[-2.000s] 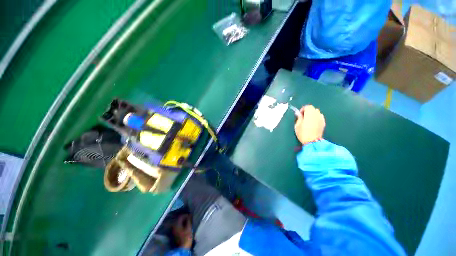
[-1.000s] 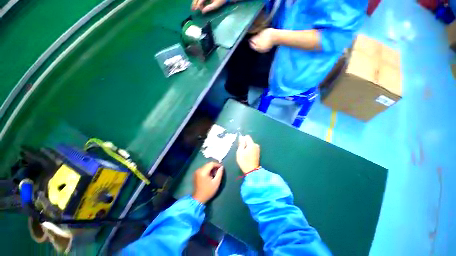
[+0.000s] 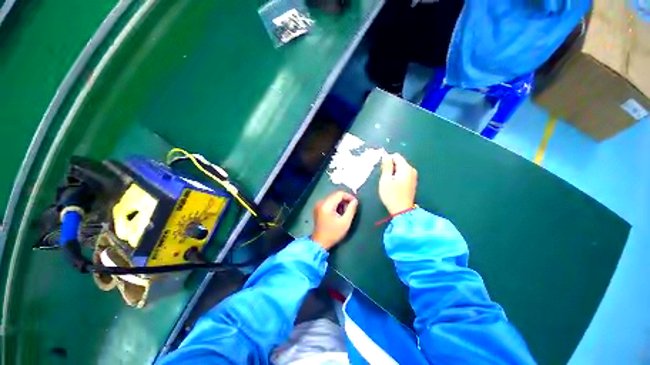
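A loose pile of tiny whitish components (image 3: 353,164) lies on the green side table (image 3: 499,235), near its left corner. My right hand (image 3: 398,182) is at the pile's right edge, fingertips together at the pieces; whether it pinches one cannot be seen. My left hand (image 3: 334,218) is just below the pile, fingers curled with a dark gap between thumb and fingers; anything inside it cannot be made out. A few stray bits lie beyond the pile.
On the main bench at left stand the blue and yellow soldering station (image 3: 178,221), the blue-grip iron (image 3: 70,229) with black cord, and a brown tub (image 3: 107,264). A zip bag (image 3: 288,23) lies farther up. A coworker's blue smock (image 3: 506,43) and a cardboard box (image 3: 595,96) are at upper right.
Since the oldest frame, my left hand has come up beside the pile. My right hand stays at the pile's right edge. The view has shifted, and the coworker's hands have left the picture since the middle frame.
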